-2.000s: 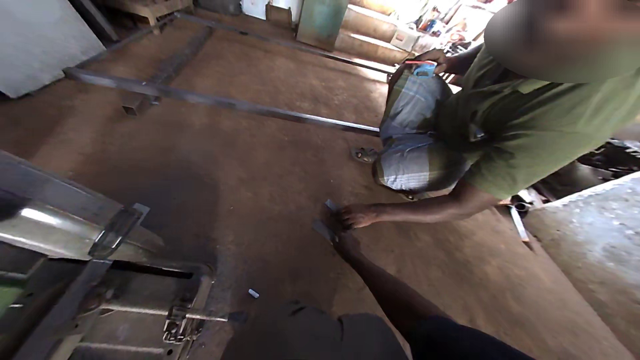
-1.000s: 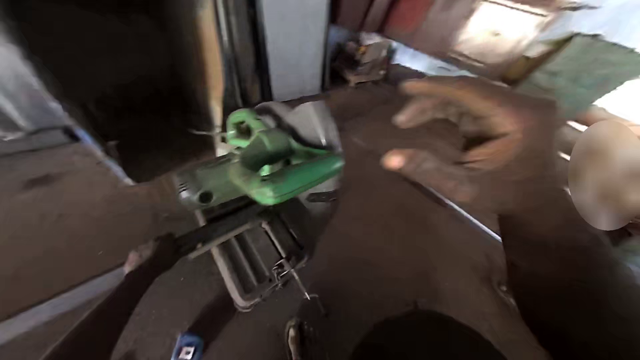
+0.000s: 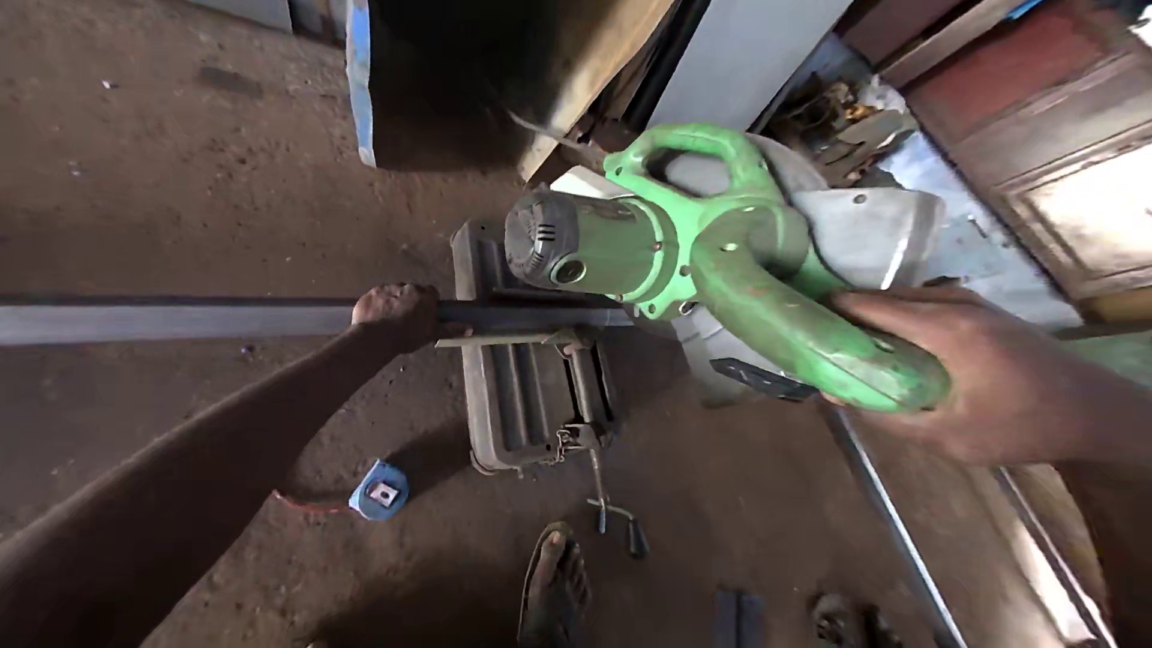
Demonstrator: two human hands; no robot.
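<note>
A green metal cut-off saw [image 3: 684, 243] stands right of centre, its motor to the left and its blade guard [image 3: 855, 225] to the right. My right hand [image 3: 972, 360] grips the end of the saw's green handle. My left hand [image 3: 396, 310] is closed on a long grey metal bar [image 3: 180, 322], which runs from the left edge across the saw's base [image 3: 504, 405] to beneath the saw head. The base's clamp screw and crank [image 3: 598, 477] point toward my feet. The blade's contact with the bar is hidden by the saw head.
A blue tape measure [image 3: 381, 492] lies on the floor at lower left. My sandalled foot [image 3: 553, 585] is below the saw base. Long metal bars [image 3: 900, 531] lie at lower right. A blue-edged panel [image 3: 360, 85] and wooden pieces stand behind the saw.
The view has swung over to the saw. My right hand, raised with fingers apart beside the saw one second ago, now holds its handle. My left hand remains on the bar.
</note>
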